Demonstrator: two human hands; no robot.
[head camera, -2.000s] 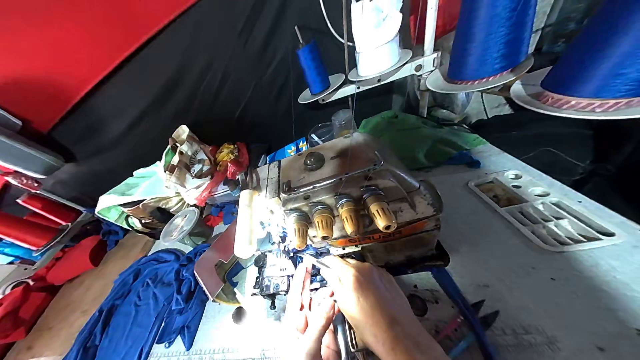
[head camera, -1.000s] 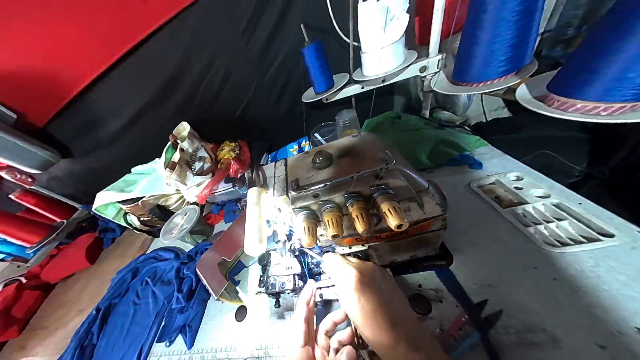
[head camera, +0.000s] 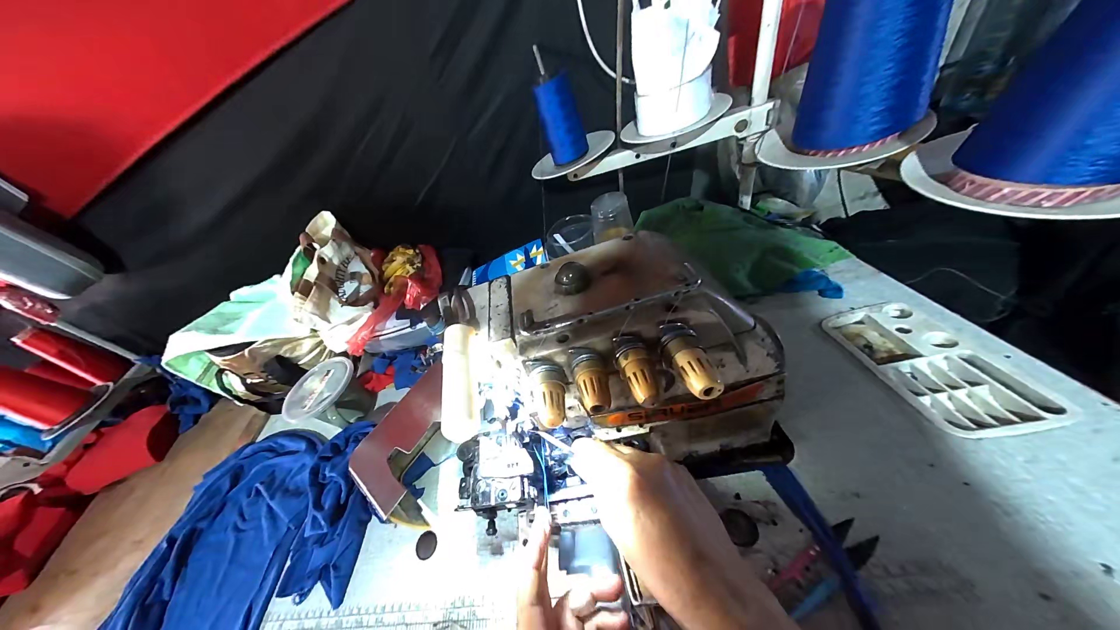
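An overlock sewing machine with several yellow-brown tension knobs stands before me, its front mechanism brightly lit beside the presser foot area. My right hand is at the machine's front, pinching a slim metal tool, seemingly tweezers, whose tip points left into the needle and looper area. Below and left of it is my left hand, fingertips up. A thin blue thread runs down from the needle area to its fingertips, which seem to pinch it. Glare hides the tool's tip.
Blue fabric and an opened reddish cover plate lie left. Thread cones stand on the rack above. Green cloth lies behind; a white compartment tray is set at right. Pink-and-blue-handled snips lie near my right forearm.
Two seconds ago my hands were close together at the machine's front. My left hand is now lower, apart from my right, and blue thread shows stretched above its fingertips.
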